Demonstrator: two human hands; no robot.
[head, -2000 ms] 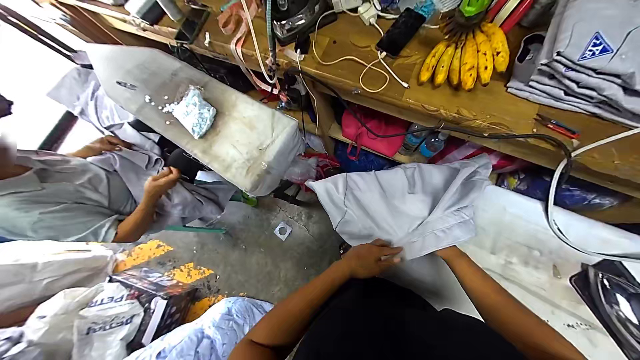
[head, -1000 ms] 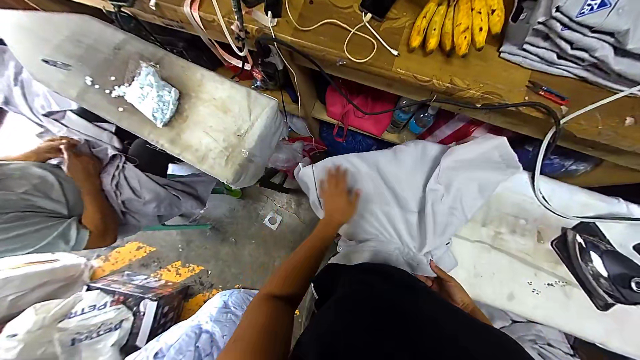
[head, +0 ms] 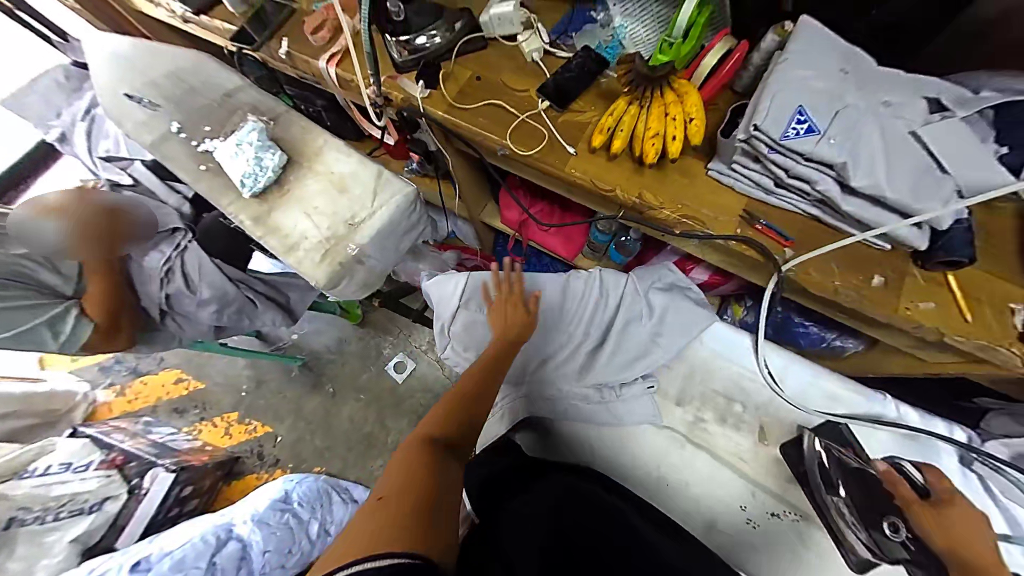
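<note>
A light grey garment (head: pixel 592 336) lies over the left end of a padded ironing board (head: pixel 712 472). My left hand (head: pixel 510 308) rests flat on the garment near its far left edge, fingers spread. At the lower right, my right hand (head: pixel 936 512) is closed around the handle of a black clothes iron (head: pixel 848 488), which is on the board to the right of the garment. A pale cord and a dark hose (head: pixel 768 336) run from the bench side toward the iron.
A wooden bench (head: pixel 864 296) holds bananas (head: pixel 652 120), a smartphone (head: pixel 574 78), folded grey garments (head: pixel 848 120) and another iron (head: pixel 424 32). A second ironing board (head: pixel 320 184) bears a bag of small pieces. A seated person (head: pixel 88 264) is at left; boxes and bags lie lower left.
My right hand has moved from the garment's near edge to the iron and taken hold of its handle. The garment now lies flatter, its right part drawn lower on the board.
</note>
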